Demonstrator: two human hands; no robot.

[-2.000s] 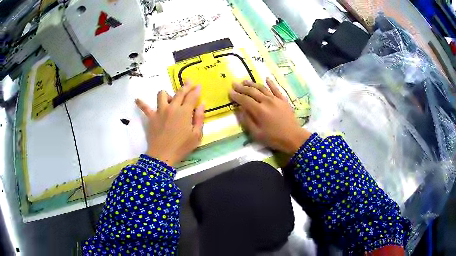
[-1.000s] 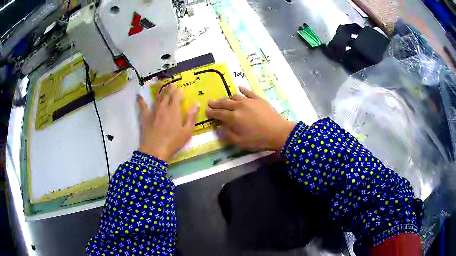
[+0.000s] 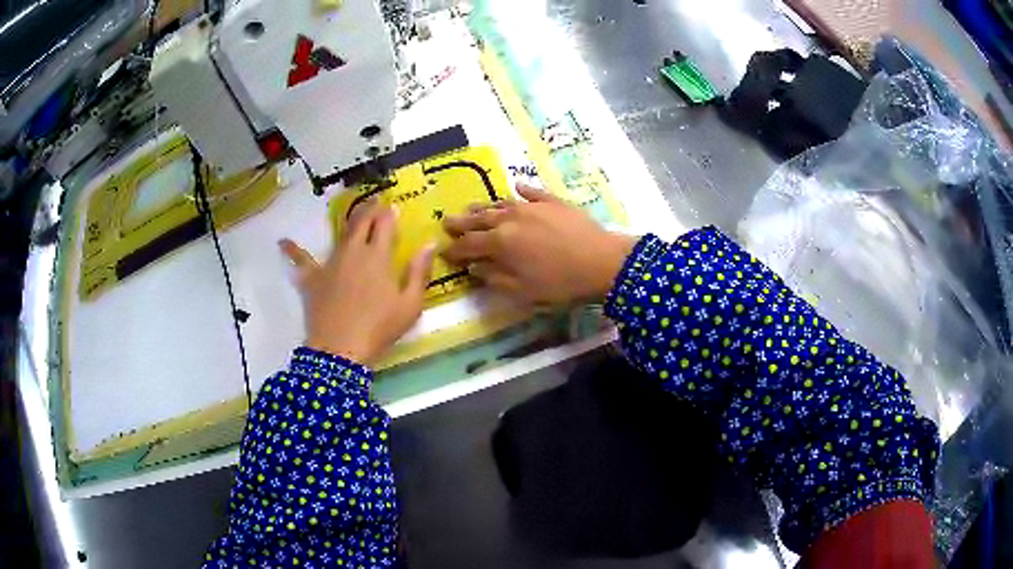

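The yellow sewing template [image 3: 428, 228] lies flat on the large white template board [image 3: 156, 356], beside the sewing machine head [image 3: 306, 78]. Its black curved slot shows, and a dark strip [image 3: 428, 145] runs along its far edge. My left hand [image 3: 355, 283] rests on the template's left part, fingers spread. My right hand [image 3: 533, 247] lies flat on its right part. Both hands press on top and grip nothing. The slot's near part is partly hidden by my fingers. The needle area is at the template's far left corner, too small to make out.
A stack of black panels [image 3: 600, 467] lies at the near table edge, partly under my right sleeve. A clear plastic bag [image 3: 855, 256] is at right. Loose black pieces [image 3: 794, 100] and a green small tool [image 3: 690, 80] lie beyond. A second yellow template [image 3: 106, 239] is at left. A black cable hangs down.
The template has moved left relative to the machine head, and its far left corner is now close to the needle area. Both hands have stayed on it and moved along with it.
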